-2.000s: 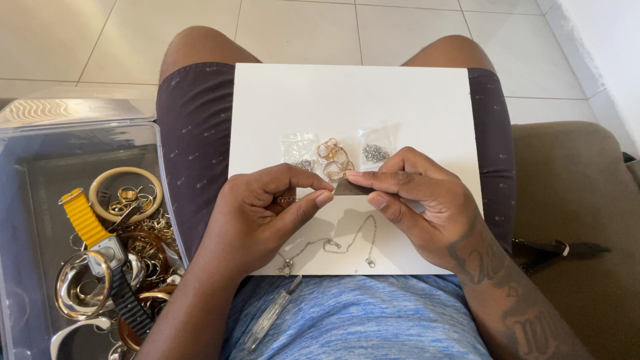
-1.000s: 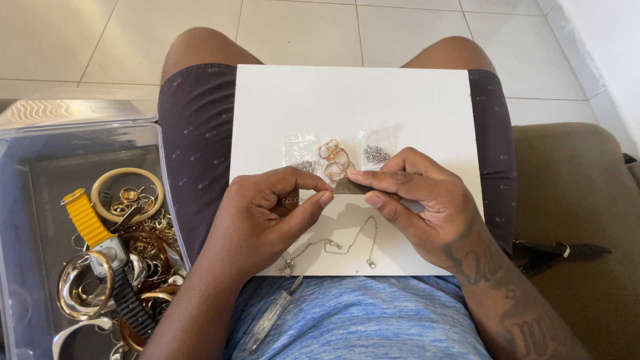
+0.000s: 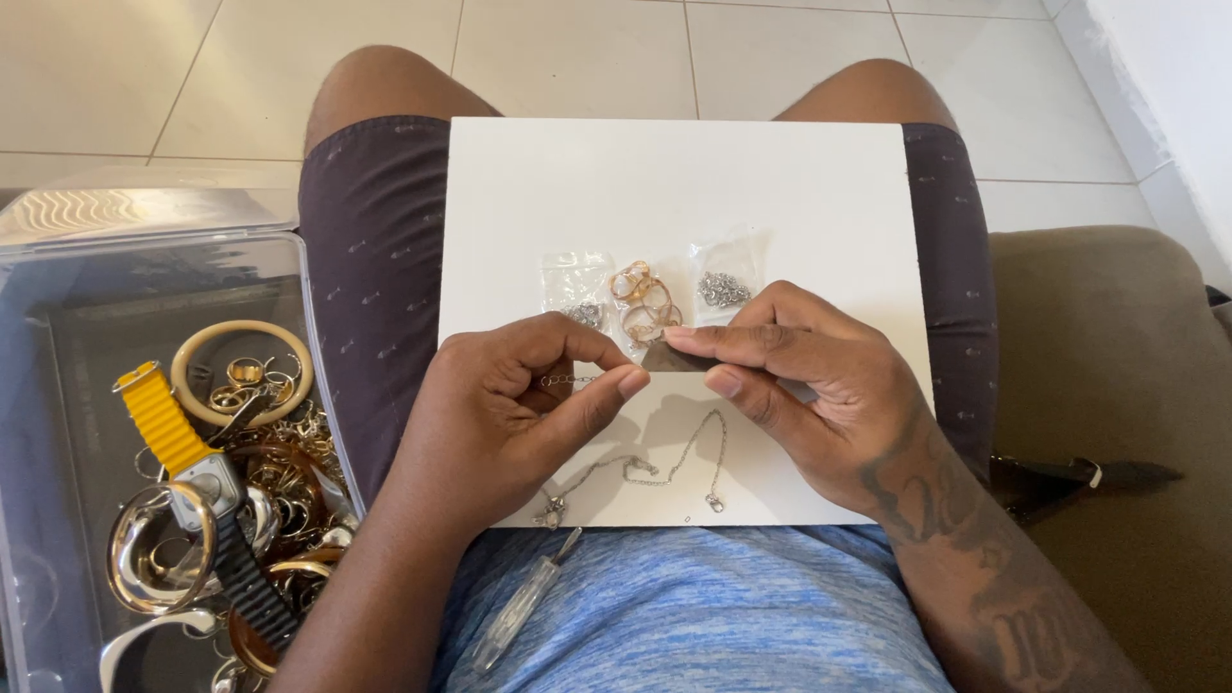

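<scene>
My left hand [image 3: 525, 414] has thumb and forefinger pinched near the left corner of a dark, flat piece [image 3: 674, 358]; a short silver chain [image 3: 568, 381] runs out from its curled fingers. My right hand [image 3: 818, 395] holds the dark piece between thumb and fingers. Beyond the hands, small clear bags hold silver chain [image 3: 724, 290], gold-coloured rings [image 3: 647, 303] and more silver links [image 3: 584, 315]. A thin silver chain necklace [image 3: 664, 478] lies loosely on the white board [image 3: 674, 183], below the hands.
At left, a clear plastic box [image 3: 87, 279] holds bangles, rings, chains and a smartwatch [image 3: 208, 491] with a yellow and black band. A clear-handled tool [image 3: 520, 606] rests on the blue shirt. A dark object [image 3: 1049, 481] lies on the brown cushion [image 3: 1088, 366] at right.
</scene>
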